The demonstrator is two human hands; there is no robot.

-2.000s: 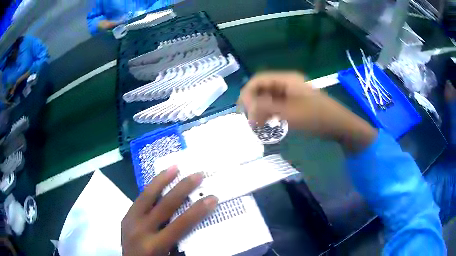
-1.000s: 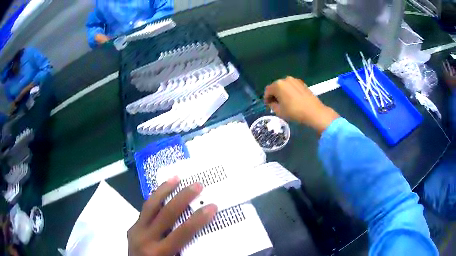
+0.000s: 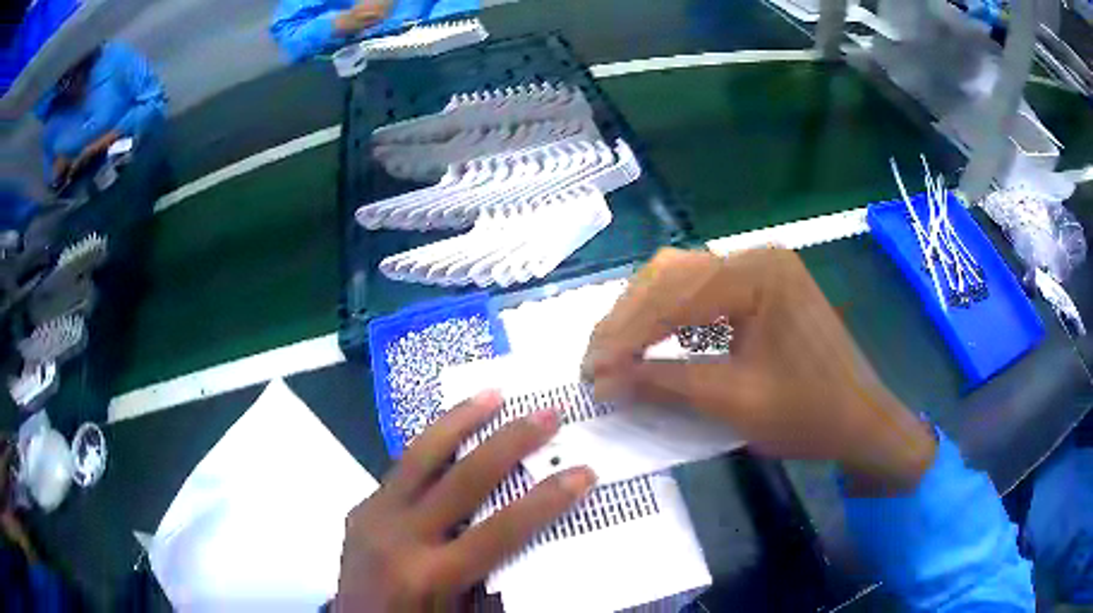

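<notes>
A white slotted housing [image 3: 599, 545] lies in front of me, with a long white plastic arm [image 3: 629, 449] laid across it. The arm has a small dark hole near my fingertips. My left hand [image 3: 462, 509] rests with spread fingers on the arm and housing, pressing on them. My right hand [image 3: 731, 359] is above the arm, right of my left fingers, with thumb and fingertips pinched together. It is blurred, and I cannot tell whether a small piece is between the fingertips. It partly hides the arm and the round dish of dark hardware [image 3: 705, 337].
A blue bin of silvery screws [image 3: 381, 359] stands left of a white block [image 3: 557, 321]. Behind is a dark green tray [image 3: 360, 281] with rows of stacked arms [image 3: 497, 240]. A paper sheet [image 3: 264, 509] lies left. A blue tray [image 3: 1001, 329] with white sticks is right. People in blue sit across.
My right hand has moved from beyond the dish back toward me, over the arm on the housing. My left hand stays on the arm and housing. The whole view has shifted.
</notes>
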